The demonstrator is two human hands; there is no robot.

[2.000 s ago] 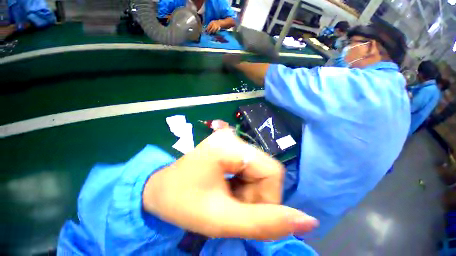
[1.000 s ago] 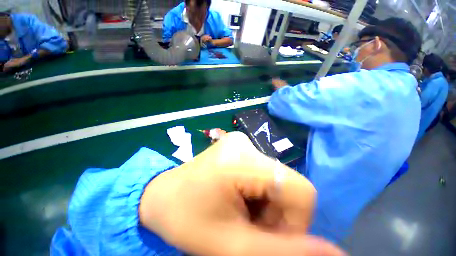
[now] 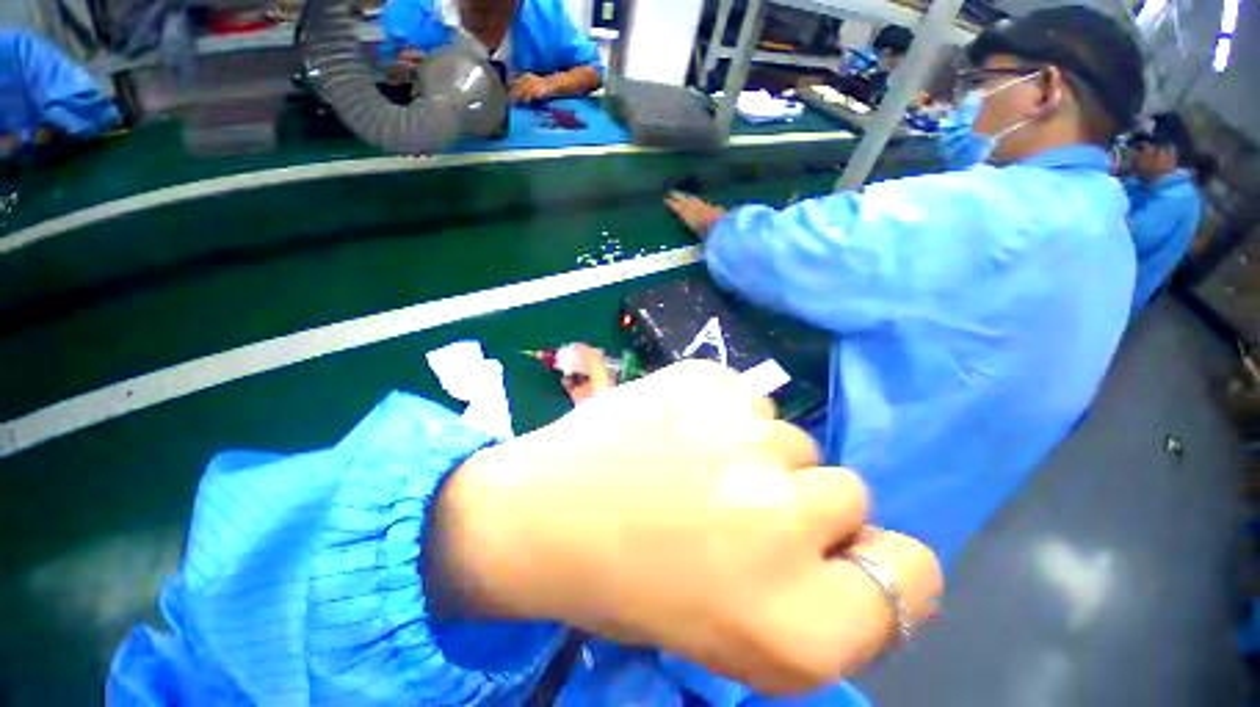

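Note:
My left hand [image 3: 677, 525] is large and close to the camera, back towards me, fingers curled, a thin ring on one finger. Its palm side is hidden, so I cannot see whether it holds anything. Beyond it, fingertips of my right hand [image 3: 592, 376] grip a small syringe [image 3: 568, 362] with a red front and a thin tip pointing left. The rest of my right hand is hidden behind the left. A white crumpled tissue [image 3: 471, 376] lies on the green bench left of the syringe, partly covered by my left hand and sleeve.
A black controller box [image 3: 691, 321] with a red light stands behind my hands. A white rail [image 3: 346, 336] borders the green conveyor [image 3: 277, 269], with white bits [image 3: 608, 253] near it. A person in blue [image 3: 967, 304] reaches over the belt at right. A grey duct [image 3: 401, 111] hangs opposite.
My left hand has turned so its back and ring show, and its thumb is no longer visible. The neighbour's arm has drawn back from further across the belt. The view has shifted.

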